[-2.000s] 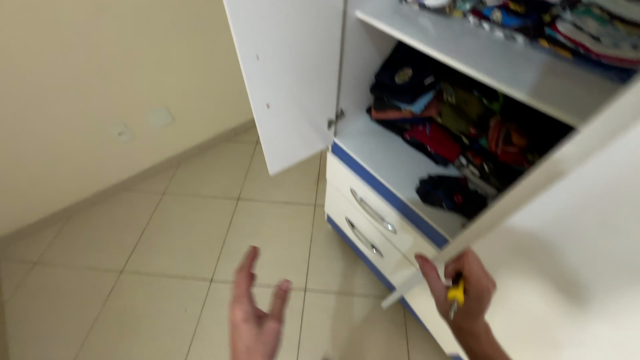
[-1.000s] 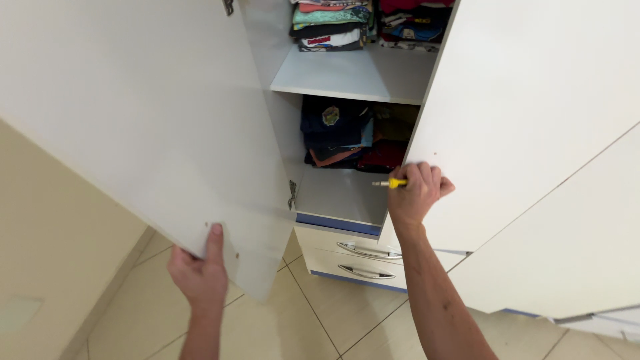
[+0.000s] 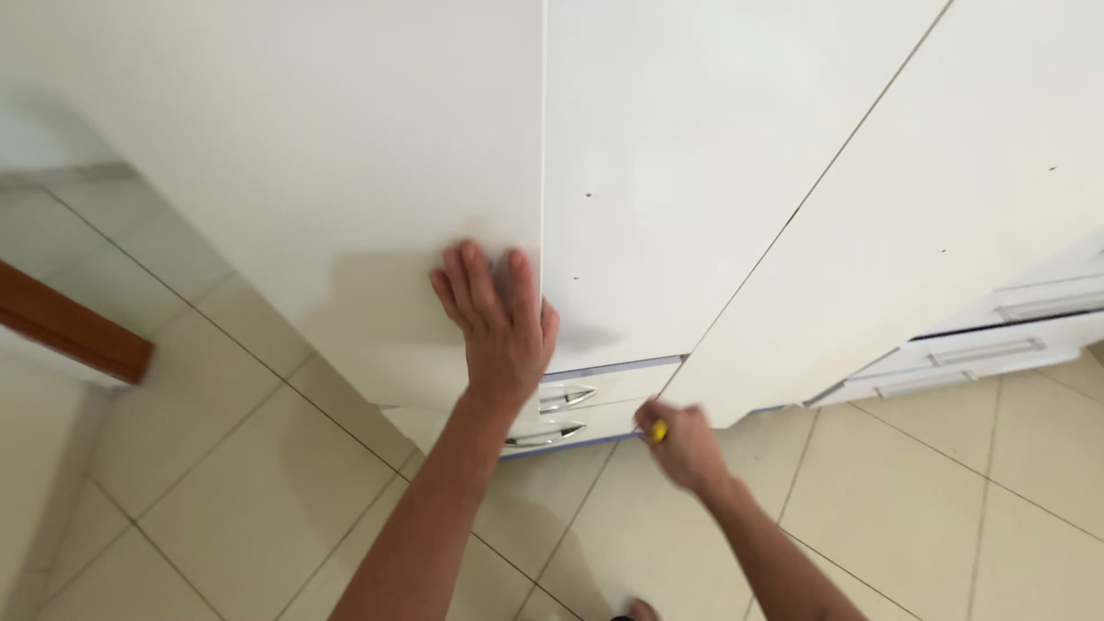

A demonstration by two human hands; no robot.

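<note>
My left hand lies with its fingers spread on a white wardrobe door, close to that door's right edge. Low and to the right, my right hand is closed around a small tool with a yellow handle; blur and the fingers hide the rest of it. Beside that hand are two white drawers with curved metal handles and blue edging. Another white door panel with small holes stands behind the left door's edge. No shelves or clothes show.
A further white panel with small holes continues to the right, with more drawers beyond it. Beige floor tiles run below. At the far left is a brown wooden piece. Part of a foot shows at the bottom.
The left door has swung over the shelves of folded clothes, which were visible one second ago. My left hand now lies flat on its face. My right hand is down by the drawers. The view has shifted.
</note>
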